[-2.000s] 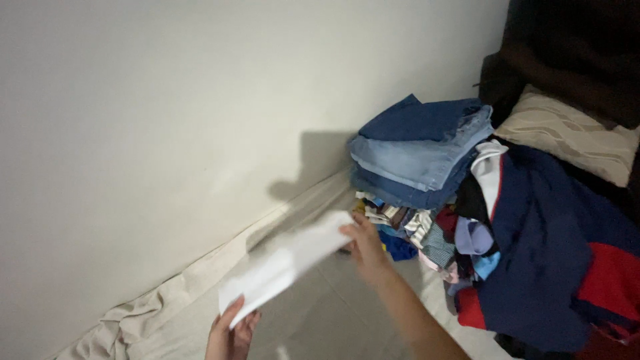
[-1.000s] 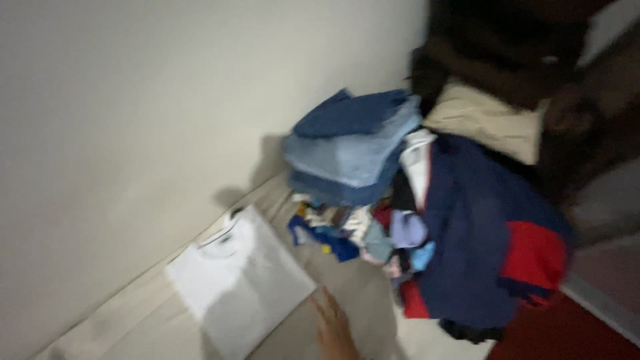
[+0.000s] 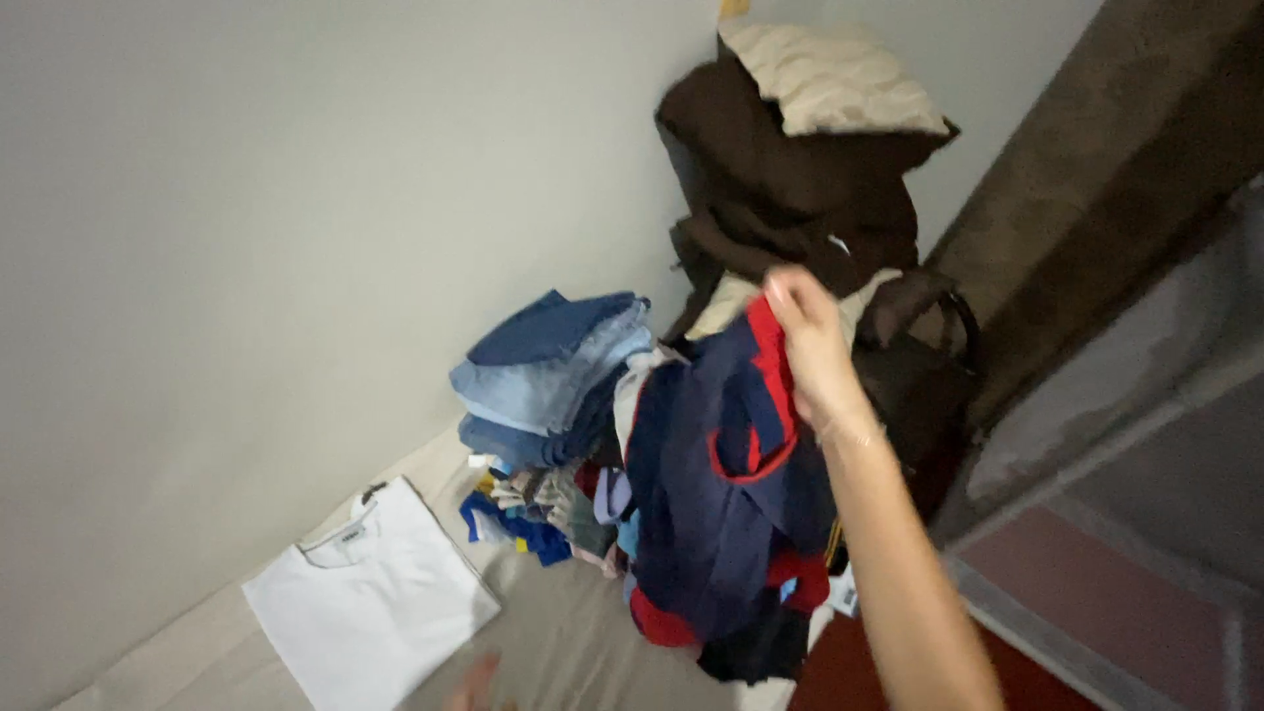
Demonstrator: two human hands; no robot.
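Note:
My right hand [image 3: 805, 331] grips the red edge of a navy and red garment [image 3: 691, 494] and lifts that part above the pile of clothes. At the bottom edge my left hand [image 3: 479, 686] shows only as blurred fingers, with nothing visible in them, near a folded white T-shirt [image 3: 380, 597]. The T-shirt lies flat on the beige sheet, its dark-edged neckline toward the wall. Between the shirt and the garment are folded blue jeans [image 3: 558, 370] in a stack, with small mixed clothes [image 3: 553, 509] below them.
A dark brown cushion [image 3: 800, 188] and a cream patterned pillow [image 3: 839, 79] rest at the back. A dark bag [image 3: 918, 375] stands behind my right wrist. The pale wall [image 3: 296, 247] borders the sheet [image 3: 563, 632] on the left.
Two seconds ago both hands held the folded white item; a second ago the white T-shirt lay on the sheet. My right hand has since taken hold of the navy and red garment and raised its edge.

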